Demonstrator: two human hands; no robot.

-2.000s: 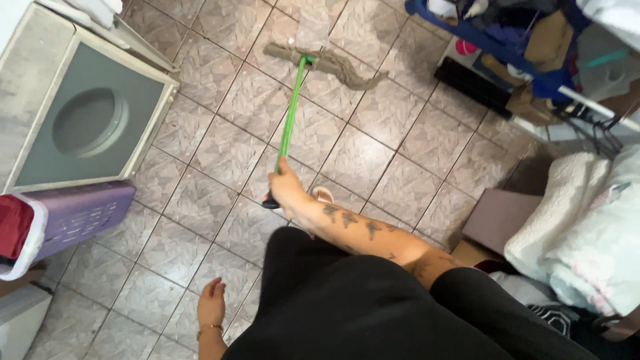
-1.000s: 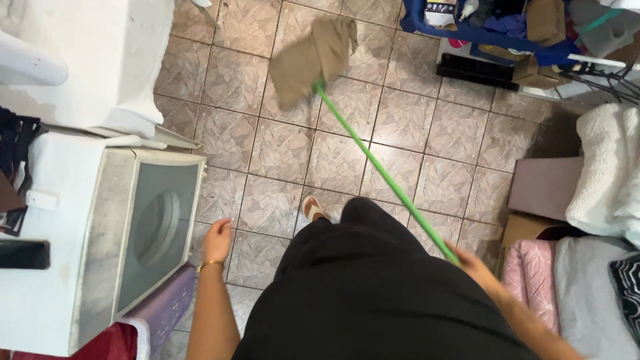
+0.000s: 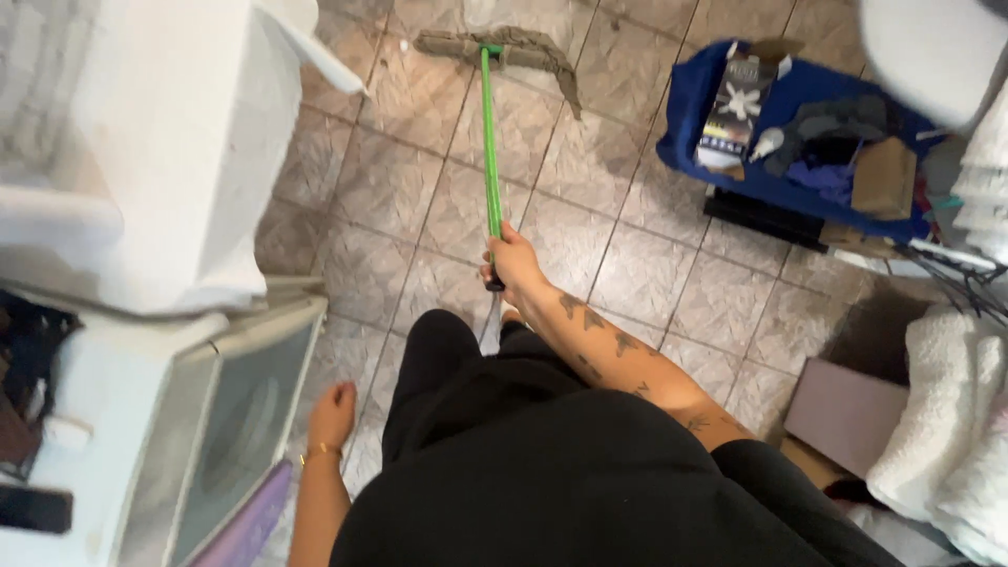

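My right hand (image 3: pixel 513 258) grips the black-tipped upper end of a green pole (image 3: pixel 490 142), in front of my legs. At the pole's far end, a green crosspiece with a brown-grey cloth (image 3: pixel 543 53) draped over it lies on the tiled floor (image 3: pixel 472 185); one end of the cloth trails to the right. My left hand (image 3: pixel 332 413) hangs low at my left side, fingers loosely curled, holding nothing that shows. It is nearest to a front-loading machine with a grey door (image 3: pixel 244 425).
A white-covered piece of furniture (image 3: pixel 228 150) stands at the left, a purple basket (image 3: pixel 244 520) below the machine door. At the right are a blue container (image 3: pixel 685 110) with boxes, a mauve box (image 3: pixel 846 413) and white textiles (image 3: pixel 917 409).
Since a second ago, the pole has swung from slanting right to nearly straight ahead, and my right hand has come in front of my body. The cloth, bunched then, now stretches out sideways.
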